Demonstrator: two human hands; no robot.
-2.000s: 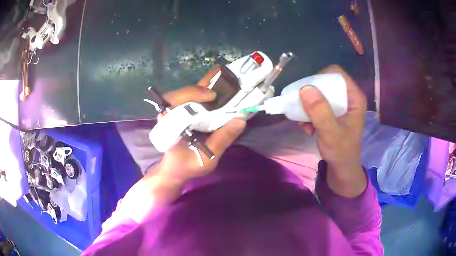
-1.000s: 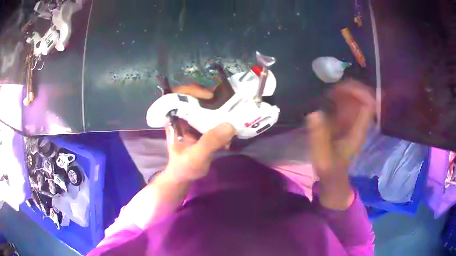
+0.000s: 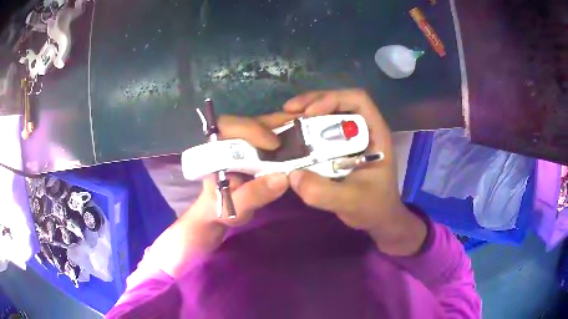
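A white toy scooter body (image 3: pixel 246 157) is held level above the bench's near edge, its red tail light (image 3: pixel 350 129) to the right and its dark handlebar (image 3: pixel 224 187) across the left end. My left hand (image 3: pixel 240 193) grips the front and middle part, fingers behind and thumb on the near side. My right hand (image 3: pixel 355 199) wraps around the rear part, with the silvery exhaust pipe (image 3: pixel 358 162) beside its palm. The dark seat area (image 3: pixel 293 142) faces up. The glue bottle (image 3: pixel 396 61) lies on its side on the bench, nozzle pointing right.
The dark green bench (image 3: pixel 156 56) spans the top. White scooter bodies (image 3: pixel 56 37) lie at its left. An orange-yellow stick (image 3: pixel 427 31) lies at the right. A blue bin of wheeled parts (image 3: pixel 115 230) stands lower left, a lined blue bin (image 3: pixel 430 215) lower right.
My right hand has put down the glue bottle and taken hold of the scooter's rear. The body has been turned so that its seat and tail light face up.
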